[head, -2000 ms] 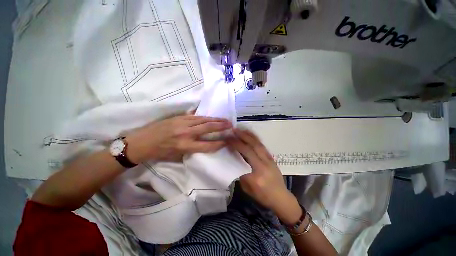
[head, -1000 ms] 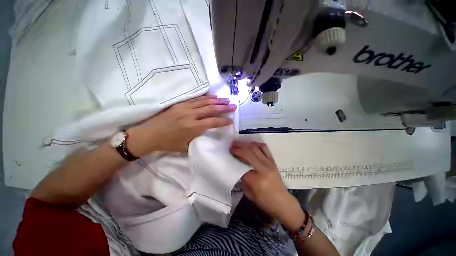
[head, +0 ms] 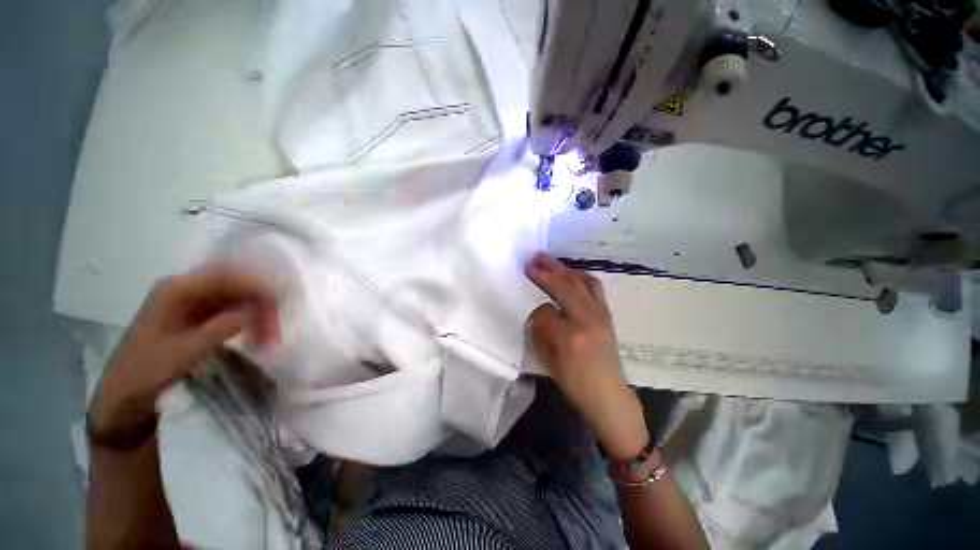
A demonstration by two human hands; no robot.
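Note:
The white garment body [head: 398, 215] with dark double stitch lines lies left of and under the machine head, its front part hanging over the table edge onto the lap. Its edge runs under the lit presser foot [head: 546, 172]. My right hand [head: 575, 333] rests on the cloth's right edge just in front of the foot, fingertips on the cloth; whether it grips the cloth is hidden. My left hand [head: 204, 322] is blurred at the garment's left side, near the table edge, fingers curled; I cannot tell if it holds cloth.
The sewing machine head marked "brother" [head: 833, 129] stands at the upper right. Ruler marks [head: 752, 365] run along the table's front edge. More white cloth [head: 752, 462] hangs below the table at right. A striped apron [head: 462, 516] covers the lap.
My left hand has left the cloth near the presser foot and moved far to the left. The garment has shifted and bunched in front of the foot. My right hand stays near the seam. The view has shifted.

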